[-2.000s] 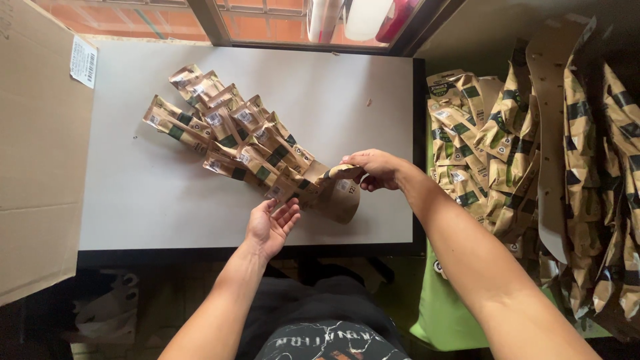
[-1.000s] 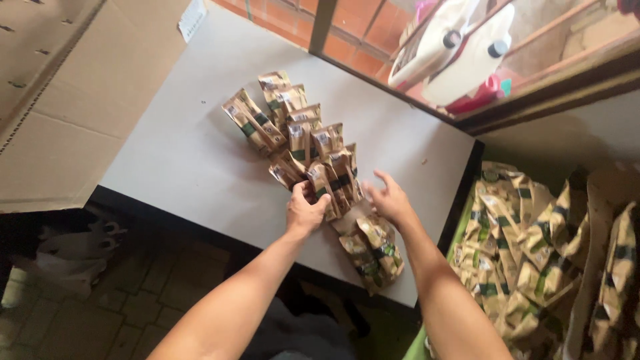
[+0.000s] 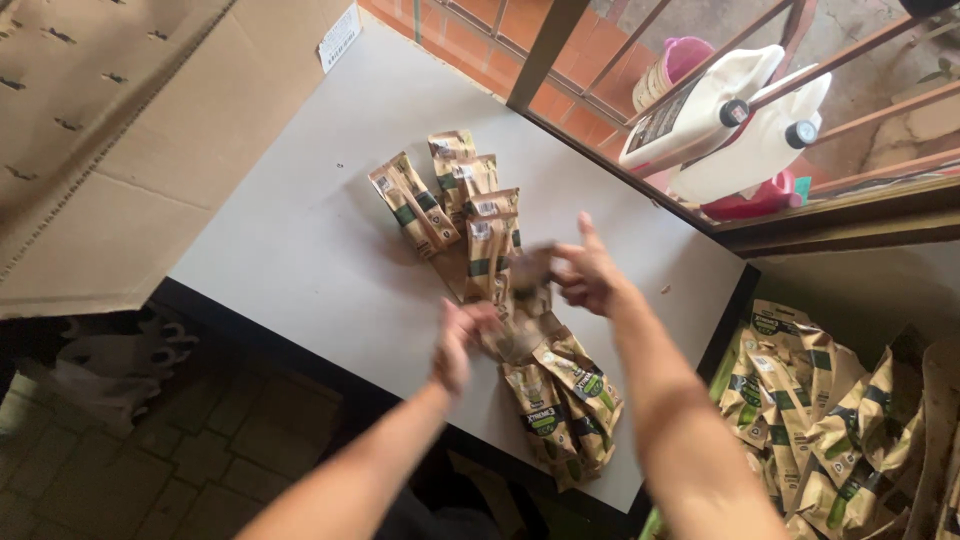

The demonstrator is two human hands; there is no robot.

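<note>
Small brown paper-like packets with green bands [image 3: 415,206] lie overlapped in a line across a white tabletop [image 3: 300,225]. At the line's near end, several packets [image 3: 544,416] lie with their printed green and black fronts up. My right hand [image 3: 589,270] is at the right of the line, its fingers at a motion-blurred packet [image 3: 531,270]; whether it grips the packet is unclear. My left hand [image 3: 459,345] is blurred too, on the left side, near another blurred packet; its grip cannot be made out.
A large cardboard box [image 3: 150,142] stands at the left. Many similar packets [image 3: 787,405] fill a container at the lower right. Beyond the barred window [image 3: 551,56] are white plastic jugs [image 3: 705,109] and a pink container [image 3: 686,56]. The table has a dark edge [image 3: 300,367].
More packets lie front up at the near end than one second ago, and the row beyond has become shorter. My left hand has left the packet it was touching. The view has turned since two seconds ago.
</note>
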